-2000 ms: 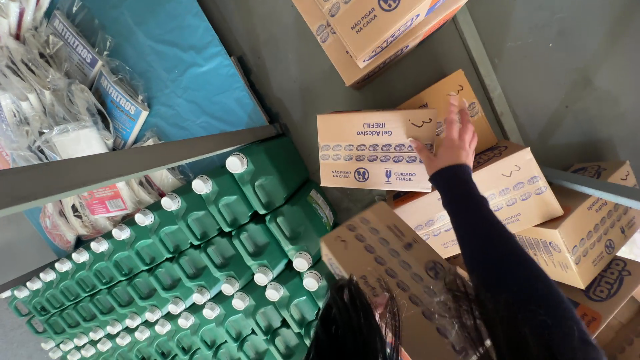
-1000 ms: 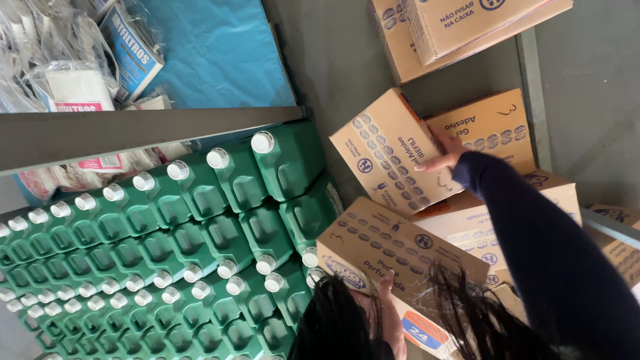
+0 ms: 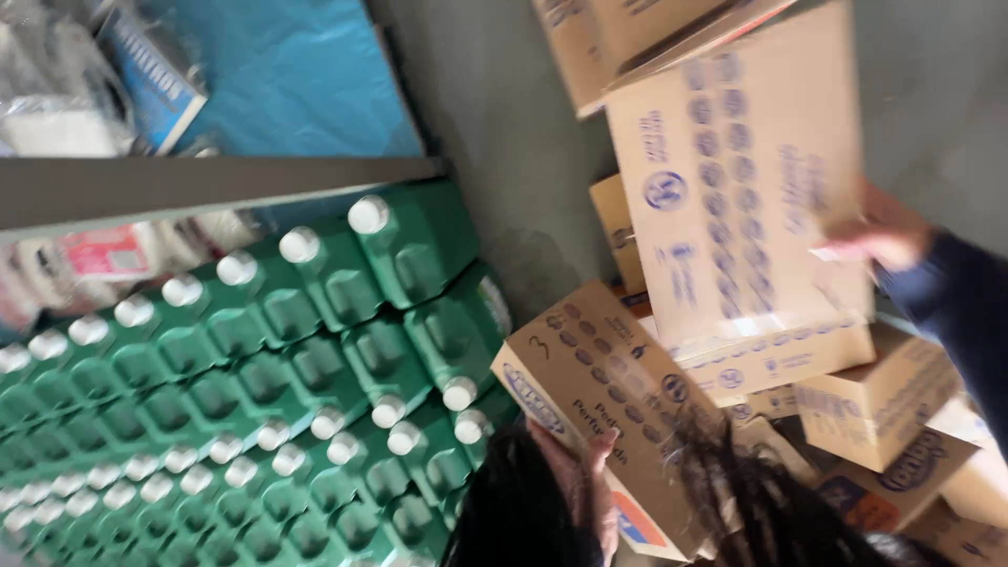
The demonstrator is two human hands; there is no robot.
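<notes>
My right hand (image 3: 886,228) grips the side of a cardboard box (image 3: 740,181) with purple print, which is raised and tilted at the upper right, partly blurred. At the lower middle, my left hand (image 3: 579,480) holds a second cardboard box (image 3: 610,409) by its near side, with the thumb on the printed face. A handwritten mark shows near that box's upper corner. Strands of dark hair hide part of the left hand and the lower end of its box.
More cardboard boxes (image 3: 874,394) lie piled at the lower right, and others (image 3: 630,31) stand at the top. Rows of green plastic jugs (image 3: 378,276) with white caps fill the left, beneath a grey shelf edge (image 3: 220,185). Plastic-wrapped packs (image 3: 153,79) lie on blue sheeting (image 3: 299,79).
The box at my right hand has been lifted off the pile and turned, toward the upper right. My left hand, out of sight in the oldest frame, keeps hold of the lower box.
</notes>
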